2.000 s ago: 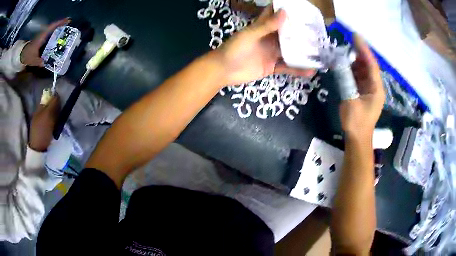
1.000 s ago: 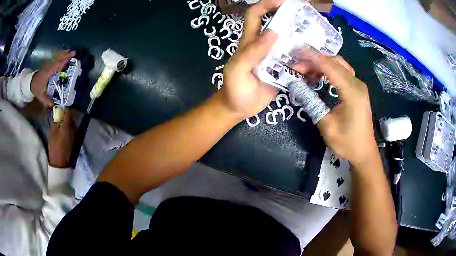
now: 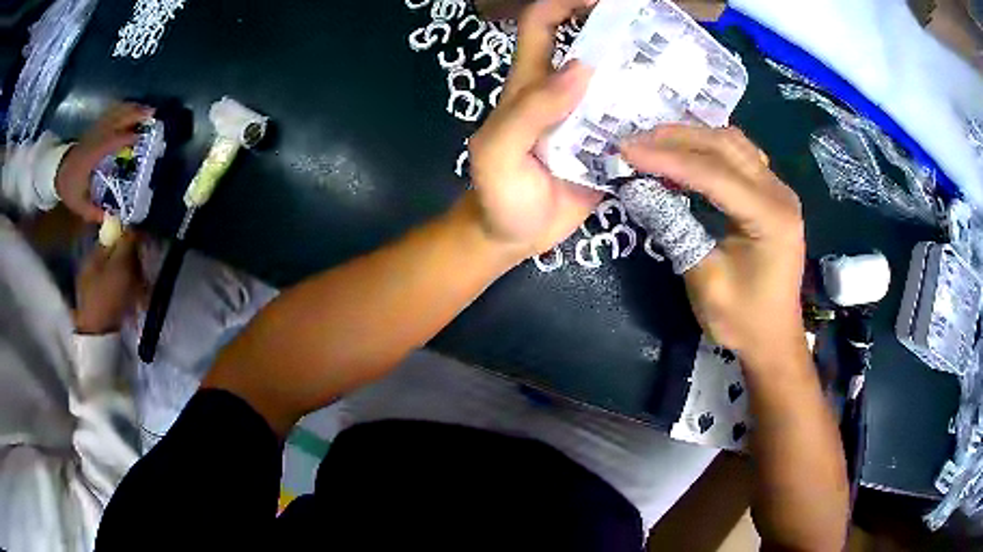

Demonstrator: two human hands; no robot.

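Note:
A white plastic housing (image 3: 658, 81) with rows of slots and compartments is at the top centre, open side up and tilted. My left hand (image 3: 528, 162) grips its left and lower-left side. My right hand (image 3: 744, 216) is at its lower right edge, fingertips over the slots. A short speckled grey-white cylinder (image 3: 668, 224) lies along my right thumb, its tip at the housing's lower edge; whether it is a thumb wrap or a held tool cannot be told. My right fingertips hide what is under them.
White U-shaped clips (image 3: 464, 81) lie loose behind and below my left hand. Right: a white-headed mallet (image 3: 855, 279), stacked housings (image 3: 943, 307), clear bags (image 3: 873, 162), a playing card (image 3: 714, 399). Left: a second mallet (image 3: 216, 162) and another worker's hands (image 3: 97, 162) on a housing.
The housing has come from blurred and side-on to open side up, nearer my left palm. My right hand has moved in from the right to its lower edge. The other worker's hands shifted slightly.

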